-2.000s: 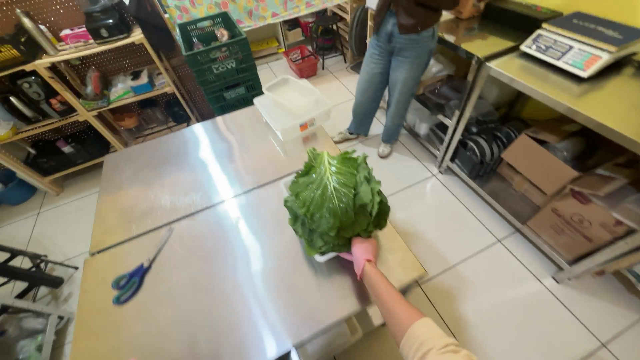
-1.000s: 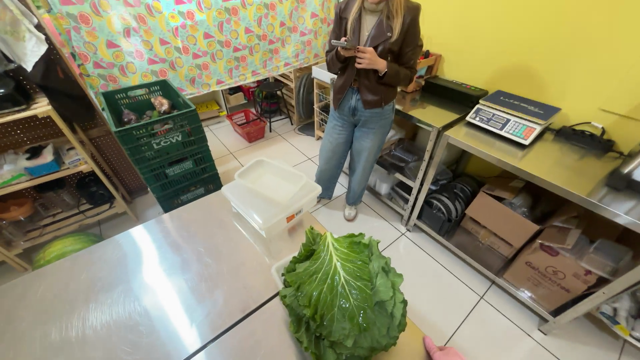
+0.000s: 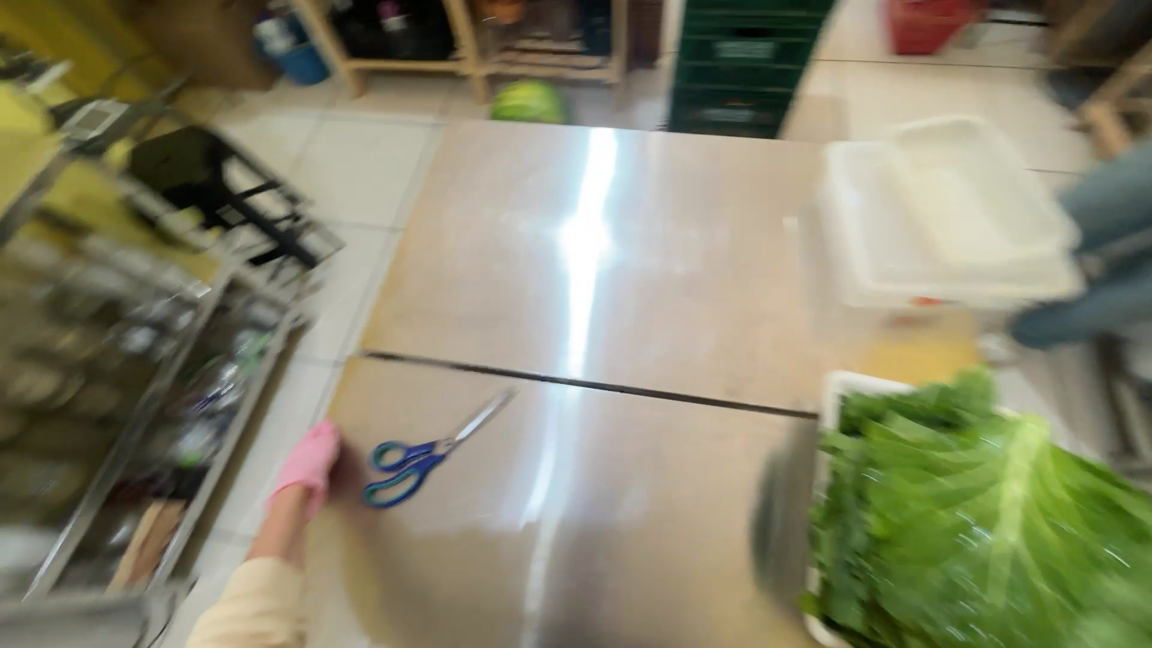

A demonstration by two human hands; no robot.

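Note:
My left hand [image 3: 310, 463], in a pink glove, is at the left edge of the metal table [image 3: 666, 504]; blur hides how its fingers are set. Just right of it lie scissors [image 3: 438, 448] with blue and green handles, blades pointing up and to the right. Large leafy greens [image 3: 999, 522] fill a white tray [image 3: 821, 621] at the table's right side. Farther back, a translucent white plastic tub [image 3: 954, 279] stands at the right edge. My right hand is out of view.
Green stacked crates [image 3: 747, 72] and a watermelon [image 3: 528, 102] are beyond the table. A metal rack [image 3: 171, 450] with many items runs along the left. At the right are the jeans-clad legs [image 3: 1111, 243] of a person. A thin gap [image 3: 585, 384] crosses the tabletop.
The view has swung left and down. My left hand and the scissors, both out of view one second ago, now show at the table's left side. The right hand has gone from view.

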